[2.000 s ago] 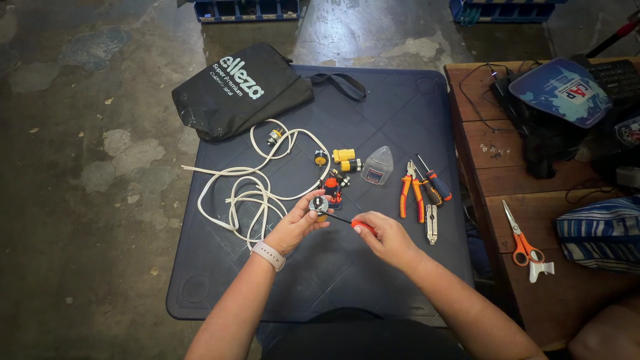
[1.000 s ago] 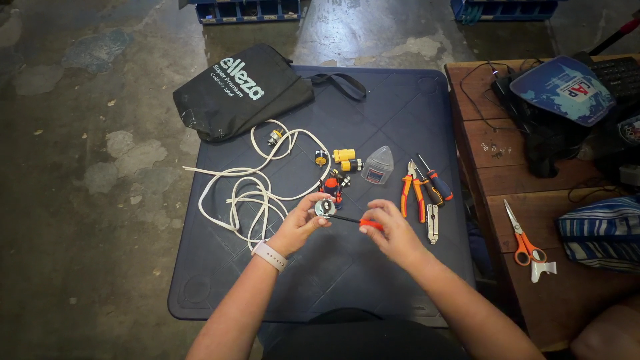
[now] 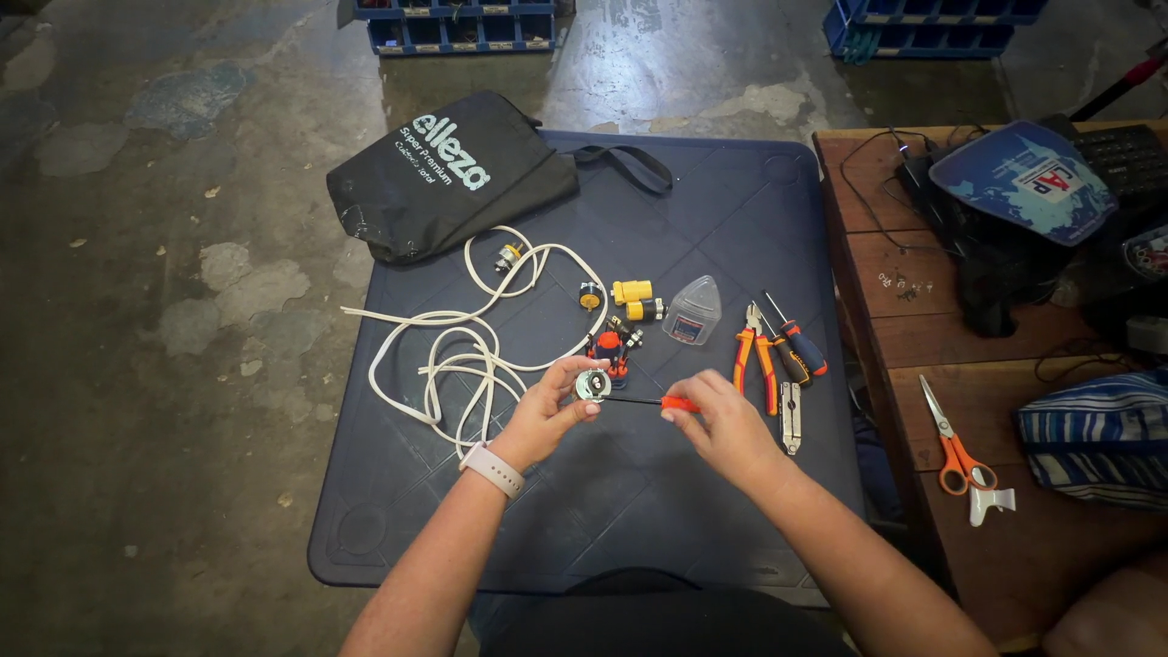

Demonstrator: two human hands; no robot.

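Observation:
Near the middle of the dark plastic table point(image 3: 584, 547), my left hand point(image 3: 547, 415) holds a small round electrical fitting point(image 3: 593, 384) between thumb and fingers. My right hand point(image 3: 721, 420) grips the red handle of a screwdriver point(image 3: 677, 403); its dark shaft points left and its tip meets the lower edge of the fitting. Just beyond lie red-and-black electrical parts point(image 3: 609, 347), yellow connectors point(image 3: 632, 292) and a black-and-yellow plug point(image 3: 590, 296). A white cable point(image 3: 438, 415) lies in loops to the left, beside another small plug point(image 3: 507, 258).
A clear plastic case point(image 3: 692, 315), orange-handled pliers point(image 3: 756, 351), two screwdrivers point(image 3: 803, 347) and a folded multitool point(image 3: 791, 418) lie to the right. A black cloth bag point(image 3: 447, 178) covers the far left corner. On the wooden table point(image 3: 894, 338) are orange-handled scissors point(image 3: 951, 447).
My hands stay in nearly the same place, holding the fitting and the screwdriver. The fitting and the fingers of my right hand have shifted slightly.

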